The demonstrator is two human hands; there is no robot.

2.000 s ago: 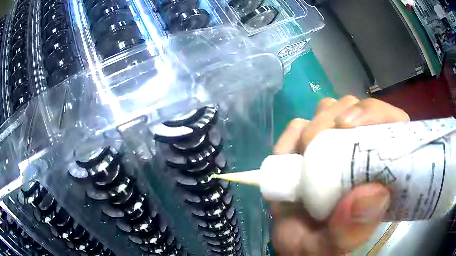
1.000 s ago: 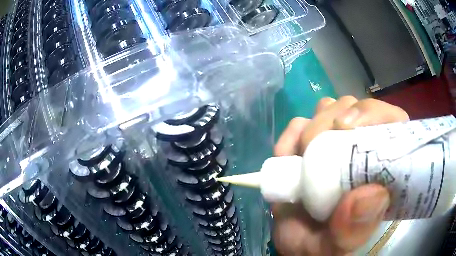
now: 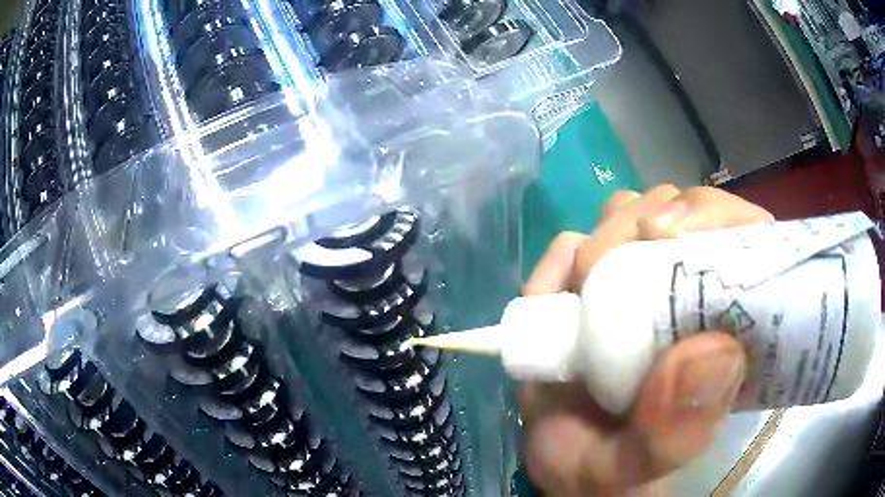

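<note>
My right hand (image 3: 679, 408) grips a white squeeze bottle (image 3: 621, 320) with dark print and a diamond mark, held nearly level. Its pale yellow nozzle (image 3: 461, 341) points left, and the tip is at the rightmost row of glossy black round parts (image 3: 393, 354). I cannot tell whether it touches them. The parts stand on edge in close rows in a clear plastic tray (image 3: 475, 194). More rows lie to the left in the same tray. My left hand is not in view.
More clear trays with black rows (image 3: 223, 58) lie behind, at the top left, appearing stacked. A green bench surface (image 3: 582, 184) shows at the right. A grey panel (image 3: 718, 78) and dark red surface (image 3: 825, 189) are beyond. A pale rounded object (image 3: 825, 451) is at the bottom right.
The nozzle tip moved slightly right along the row, then slightly back left. The bottle's rear end now sits a little higher and further left. My grip is unchanged.
</note>
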